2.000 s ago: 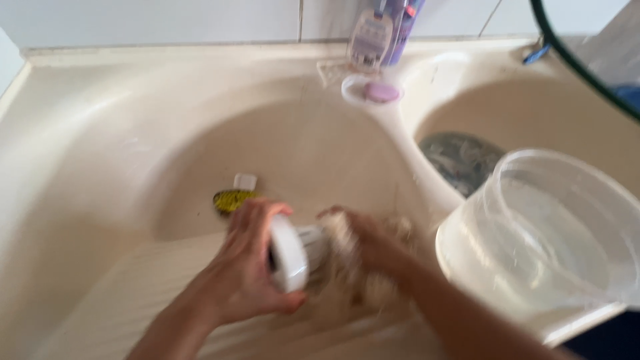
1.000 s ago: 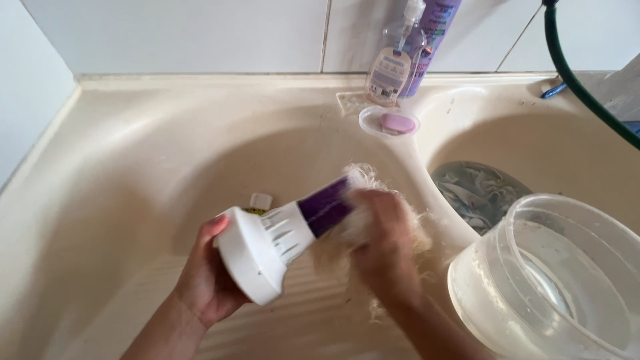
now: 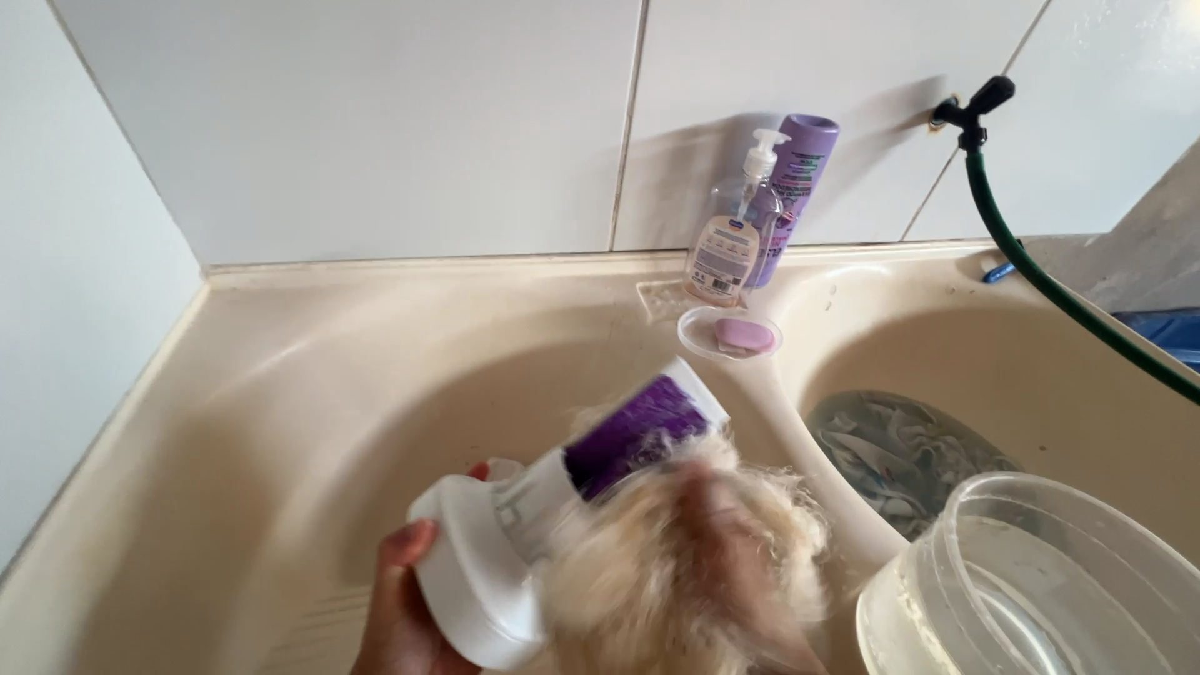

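My left hand (image 3: 408,591) grips the wide white base of a white plastic fitting with slots and a purple sleeve (image 3: 637,436), tilted up to the right above the left basin. My right hand (image 3: 741,562), blurred, holds a shaggy cream-coloured tuft of fibres (image 3: 619,572) against the purple part's lower side. The tuft hides part of that hand and the fitting's underside. What the fitting belongs to, I cannot tell.
Behind stand a clear pump bottle (image 3: 727,244), a purple bottle (image 3: 806,178) and a dish with pink soap (image 3: 745,335). Right are a plastic tub (image 3: 909,600), cloth under water (image 3: 900,459) in the other basin, and a tap (image 3: 970,112) with a green hose (image 3: 1059,300).
The fitting's purple end, hidden two seconds ago, came into sight one second ago, and its white tip now shows too. My right hand has moved the fibres along it. The view has tilted up.
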